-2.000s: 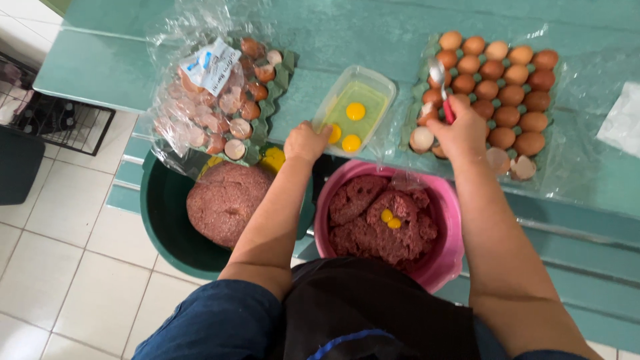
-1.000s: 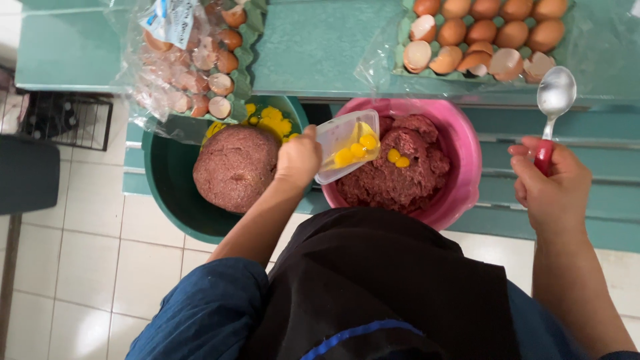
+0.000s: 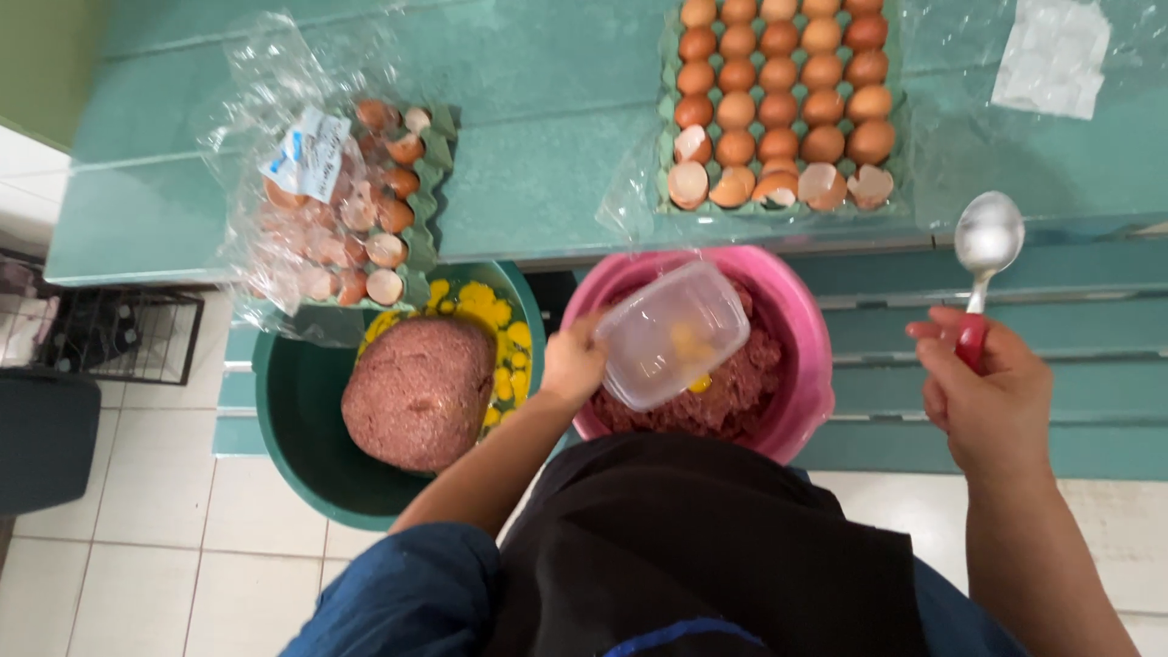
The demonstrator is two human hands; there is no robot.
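My left hand (image 3: 575, 363) grips the clear plastic container (image 3: 652, 342) by its left end, tipped over the pink basin (image 3: 812, 365). Through its wall yellow egg yolks (image 3: 700, 383) show on the ground meat (image 3: 744, 401). Out to the right, my right hand (image 3: 990, 392) holds a metal spoon (image 3: 990, 233) by its red handle, bowl end up. Left of my left arm, the green basin (image 3: 306, 465) holds a large ball of ground meat (image 3: 420, 392) with many yolks (image 3: 484, 306) beside it.
On the green table (image 3: 547, 164) stand an egg tray (image 3: 671, 119) with whole eggs and broken shells, and a second tray (image 3: 438, 173) of shells under plastic film. A white paper (image 3: 1049, 59) lies at the right. Below the table edge is a slatted green bench (image 3: 912, 392).
The container has moved from the table to over the pink basin, and its yolks have been tipped out. My right hand with the spoon has moved from the egg tray out to the right.
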